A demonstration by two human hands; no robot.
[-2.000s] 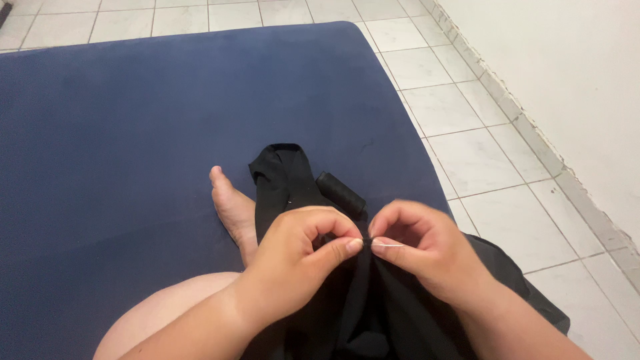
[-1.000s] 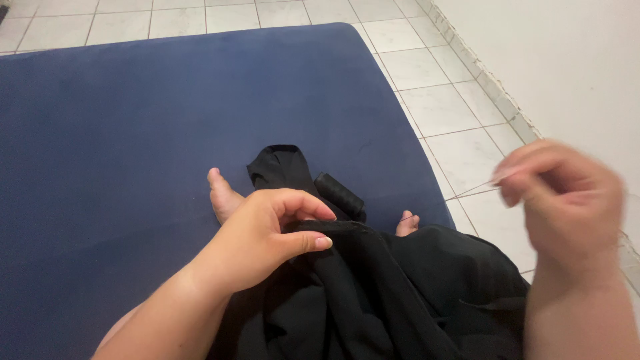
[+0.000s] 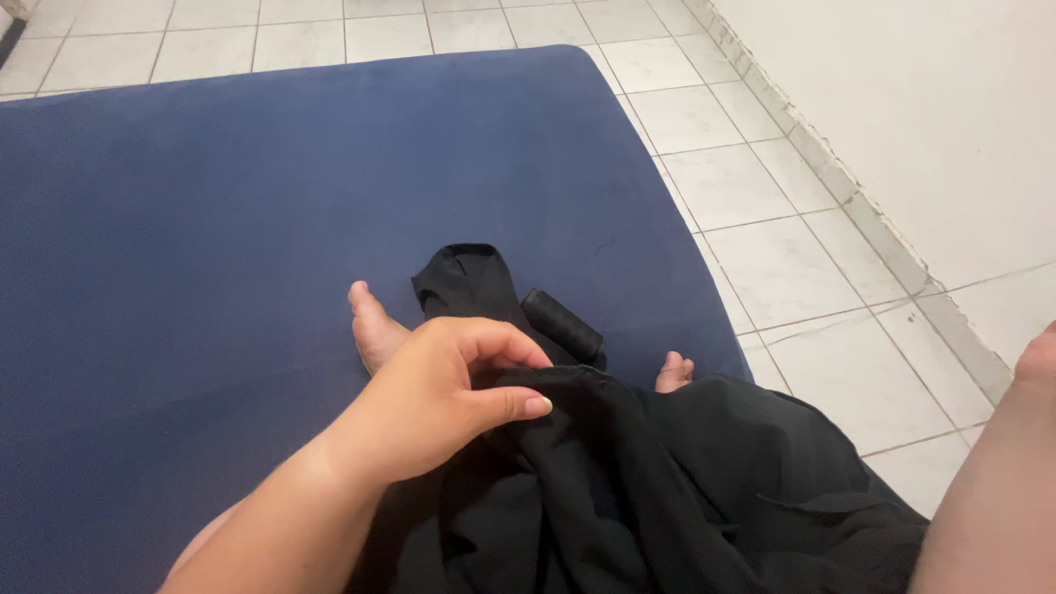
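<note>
My left hand (image 3: 462, 396) pinches the upper edge of a black cloth (image 3: 610, 462) between thumb and fingers. The cloth lies in folds over my lap. Just beyond the pinched edge, a spool of black thread (image 3: 563, 324) rests on its side against a narrow black part of the cloth (image 3: 466, 276). Of my right arm only the forearm and wrist show at the right edge; the hand itself is outside the view. A faint thin line, perhaps thread, slants over the floor and wall toward that side. No needle can be made out.
Beneath me is a mattress or cushion with a blue cover (image 3: 330, 190). My bare feet show on it, one (image 3: 375, 326) left of the cloth and one (image 3: 674, 373) right of it. White floor tiles (image 3: 701, 181) surround it, and a white wall (image 3: 924, 124) stands at the right.
My right hand, at the cloth beside my left two seconds ago, has moved away to the right and out of view. A second ago it held a thin thread. My left hand stays at the cloth.
</note>
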